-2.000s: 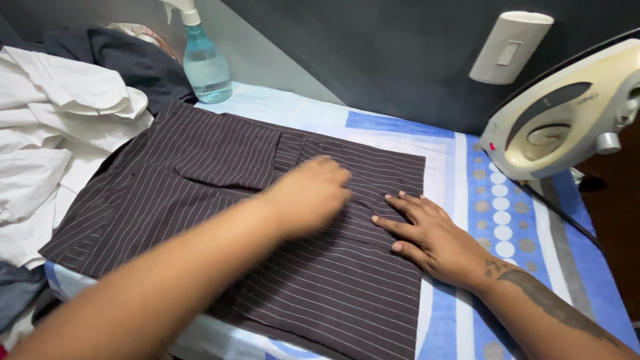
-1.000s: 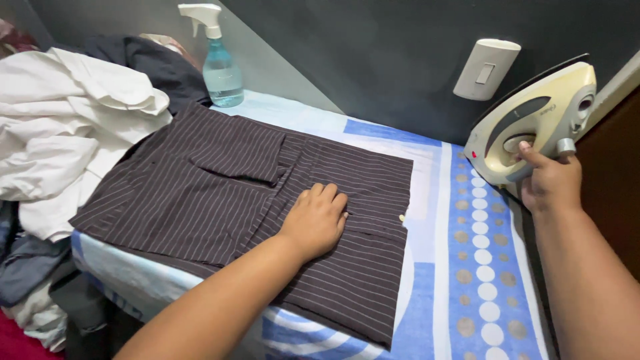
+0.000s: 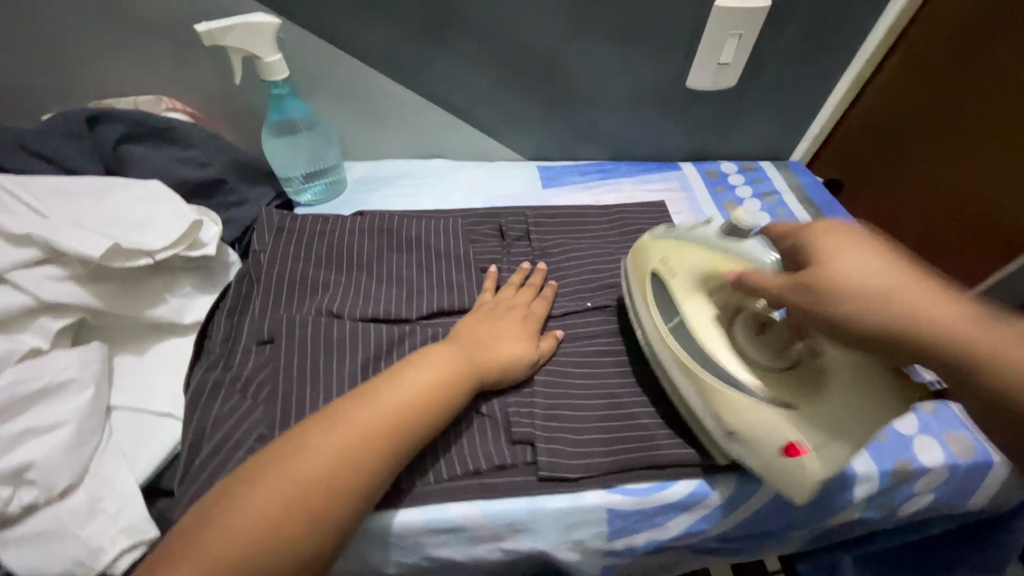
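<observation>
A dark pinstriped garment (image 3: 368,272) lies folded on a table covered with blue and white patterned cloth (image 3: 432,186). My left hand (image 3: 508,328) rests palm down on the garment near its middle, fingers slightly spread, holding nothing. At the right, my right hand (image 3: 832,280) has hold of a cream electric iron (image 3: 744,360) by its handle; both are blurred. The iron is at the garment's right end, tip toward me, with a red light near the tip. Whether its soleplate touches the cloth I cannot tell.
Behind the garment's left end stands a blue spray bottle (image 3: 302,152) with a white trigger head. White cloth (image 3: 80,320) is heaped at the left, with dark clothing (image 3: 144,152) behind it. The grey wall carries a white switch (image 3: 728,48), and a brown surface (image 3: 936,136) rises at the right.
The iron, upright at the far right two seconds ago, is now tilted over by the garment's right end. My right hand has gone from the garment to the iron. My left hand stays on the garment.
</observation>
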